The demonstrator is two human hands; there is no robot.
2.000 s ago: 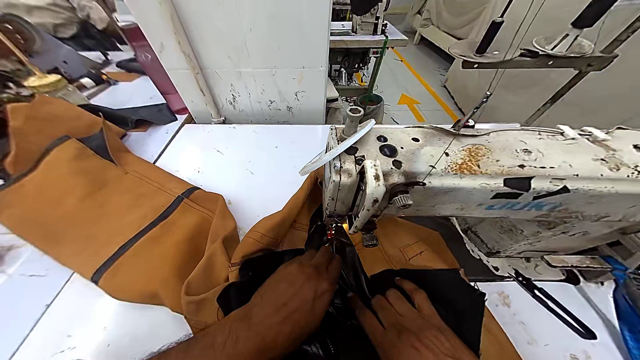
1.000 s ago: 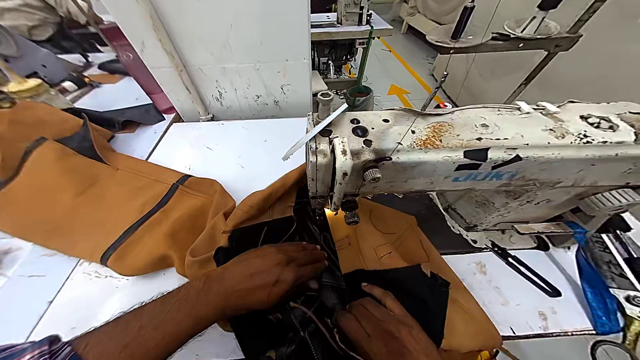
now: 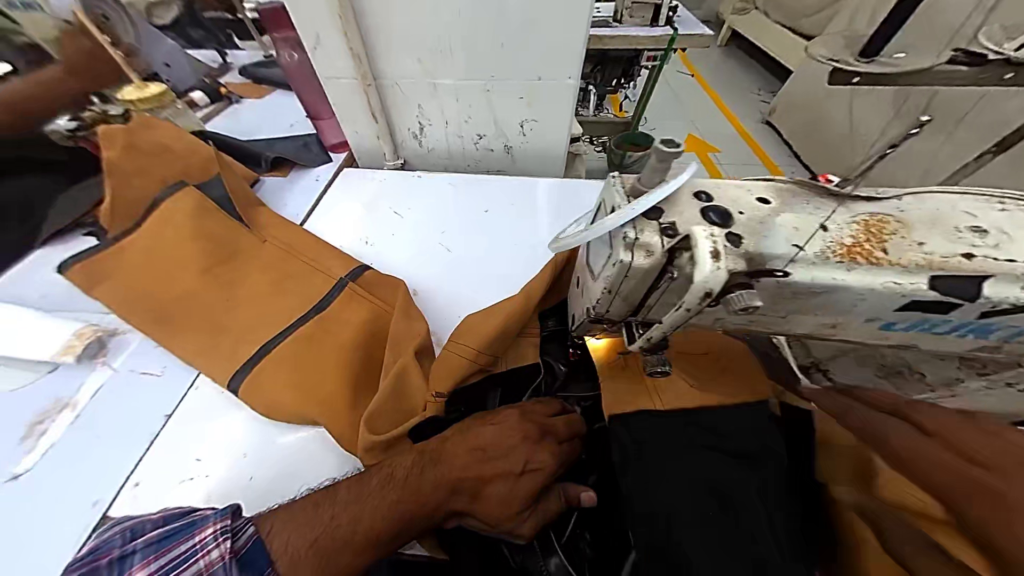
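Note:
A tan fabric garment (image 3: 312,344) with black trim lies across the table and under the head of a white Juki sewing machine (image 3: 800,256). My left hand (image 3: 512,464) rests on the black fabric (image 3: 576,496) just in front of the lit needle area, its fingers curled over the cloth; whether they pinch it is hard to tell. At the right, my right hand (image 3: 936,456) is blurred, fingers extended, over the tan and black fabric near the machine bed. I see nothing held in it. The needle is hidden by the machine head.
A white wall panel (image 3: 456,88) with a pipe stands behind the table (image 3: 448,216). Another person's arm (image 3: 48,96) is at the upper left, by another machine. A white roll (image 3: 48,336) lies at the left edge. Thread stands (image 3: 880,64) rise at the upper right.
My right hand has moved right, away from the black fabric beside my left hand. My left hand stays on the black fabric. Another person's arm has come into view at the upper left.

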